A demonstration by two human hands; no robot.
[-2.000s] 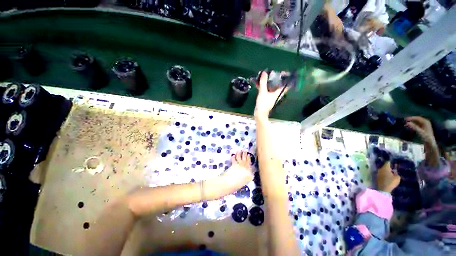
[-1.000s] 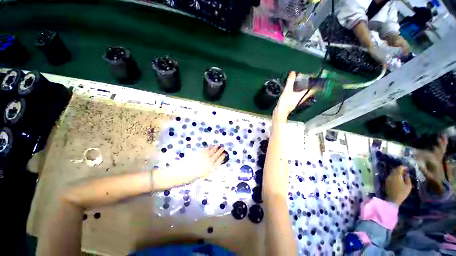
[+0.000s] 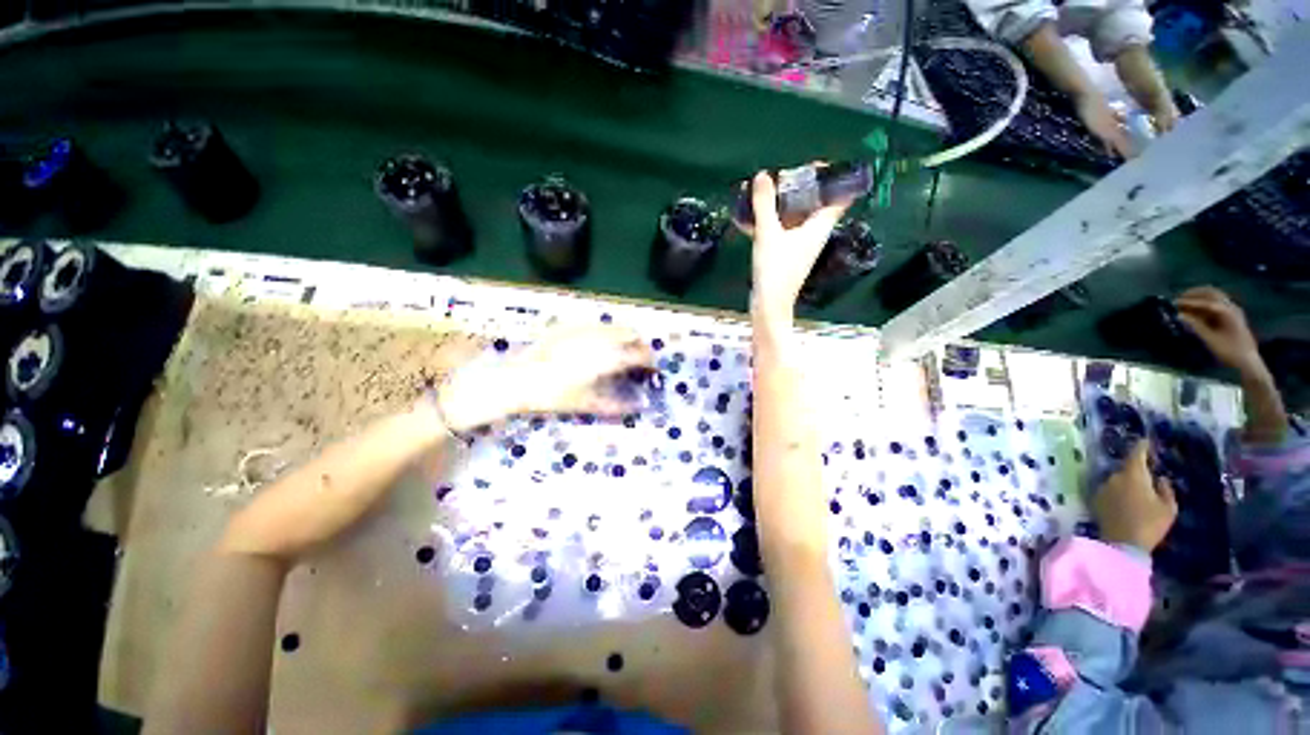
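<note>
My right hand (image 3: 787, 247) is shut on a dark powered screwdriver (image 3: 826, 187), held nearly level above the green belt. My left hand (image 3: 582, 376) is over the upper part of the clear plastic sheet (image 3: 560, 503); its fingers are curled round a small dark disc-like part (image 3: 629, 385). Small dark pads are scattered in rows on the sheet. Glossy black round covers (image 3: 697, 599) lie at the sheet's right, partly hidden by my right forearm. Black cylindrical units (image 3: 555, 230) stand upright on the belt, one close left of my right hand.
Green conveyor belt (image 3: 309, 108) runs across the far side. A slanting white metal post (image 3: 1092, 201) stands at right. A black tray (image 3: 137, 338) with ringed units is at left on the tan board (image 3: 187, 574). Another person's hand (image 3: 1135, 503) works at right; more hands are beyond the belt.
My left hand has moved up the sheet, off the middle, with a dark part in its fingers. My right hand with the screwdriver has shifted left and up. The units on the belt sit differently.
</note>
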